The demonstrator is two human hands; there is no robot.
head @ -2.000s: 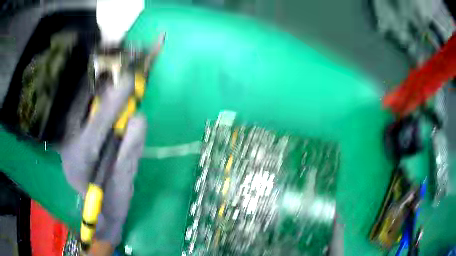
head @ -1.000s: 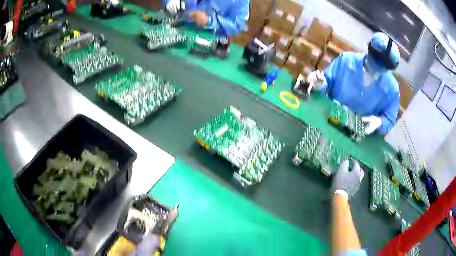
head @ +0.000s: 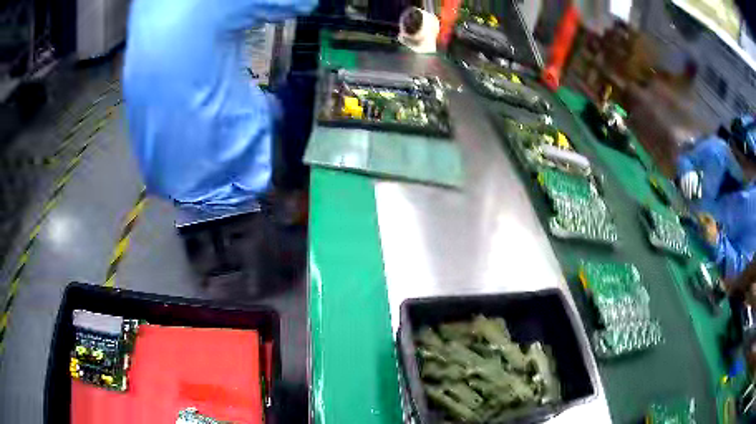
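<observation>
Neither of my hands is in the picture. Nearest in front is a black bin [head: 489, 301] of dull green-grey pieces [head: 481, 364], on a shiny metal plate [head: 456, 224]. At the lower left, a black tray [head: 166, 301] holds a red sheet [head: 199, 352] with a small board [head: 99, 352] on its left. Green circuit boards lie on the dark belt at the right, one beside the bin [head: 622, 306] and one farther up [head: 578, 203].
A person in a blue smock [head: 199, 108] is at the upper left. Another person [head: 729, 190] is at the right edge. A dark-framed board [head: 385, 103] lies by a pale green sheet [head: 381, 153] at the top. A red post [head: 562, 45] stands behind the belt.
The view has swung left. The gloved right hand at the belt boards and the left hand with the iron have left the picture. The bin now shows at the lower right; the red-lined tray has appeared.
</observation>
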